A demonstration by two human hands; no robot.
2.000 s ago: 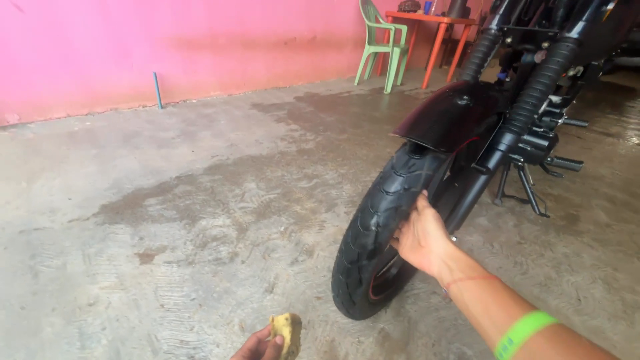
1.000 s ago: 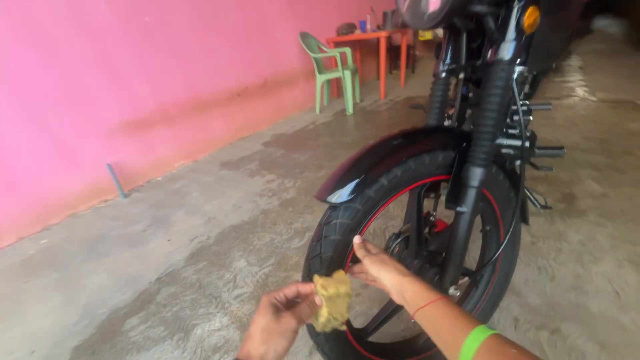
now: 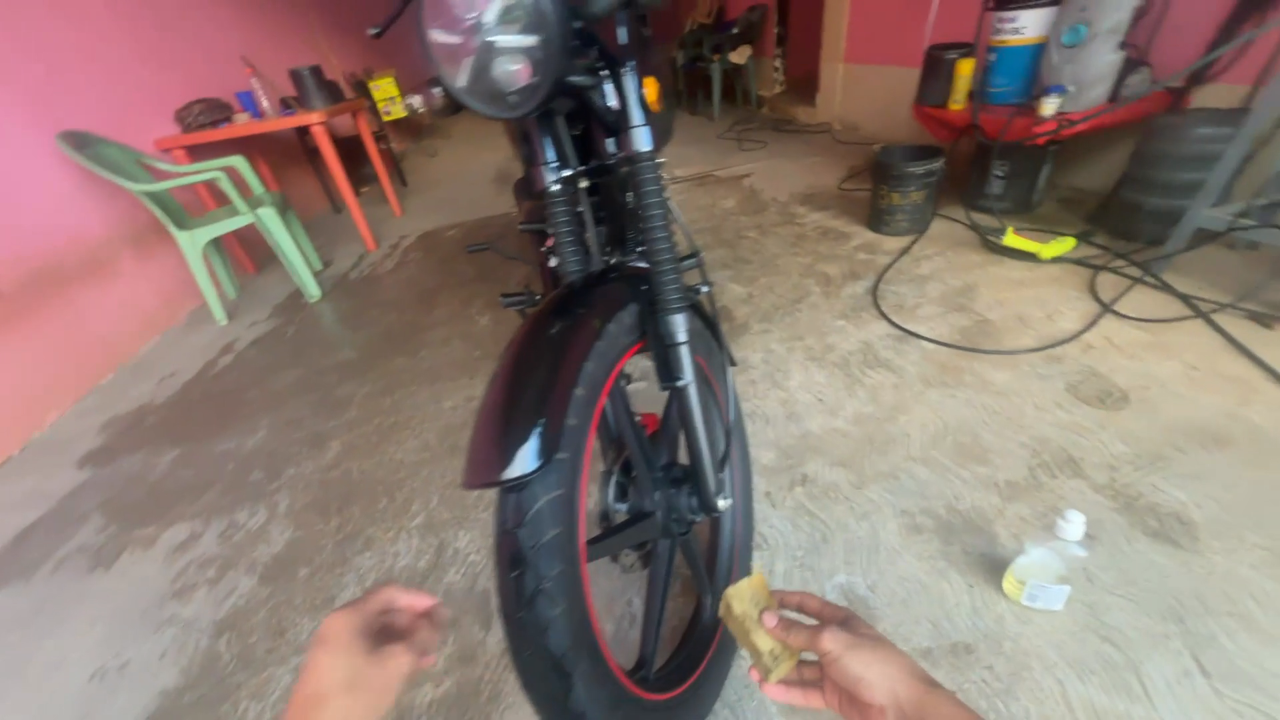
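Observation:
My right hand (image 3: 840, 650) grips a worn yellow sponge (image 3: 759, 627) at the right side of a motorcycle's front tire (image 3: 545, 590). My left hand (image 3: 370, 645), blurred, is to the left of the tire with its fingers curled; whether anything is between them cannot be told. The front wheel has black spokes and a red stripe on its rim (image 3: 588, 530). Above it curves a dark, glossy front fender (image 3: 530, 400), beside the fork leg (image 3: 665, 250). A clear plastic bottle with a white cap (image 3: 1042, 575) stands on the concrete floor at the right.
A green plastic chair (image 3: 225, 215) and an orange table (image 3: 290, 122) stand by the pink wall at the left. Back right are a black bucket (image 3: 905, 190), a looped black hose (image 3: 960, 348) with a yellow-green handle (image 3: 1040, 243), and a red surface (image 3: 1060, 125) bearing containers.
The sponge has passed from my left hand to my right hand. Both hands are now apart, one on each side of the wheel. The view has swung right, bringing the bottle and hose into sight.

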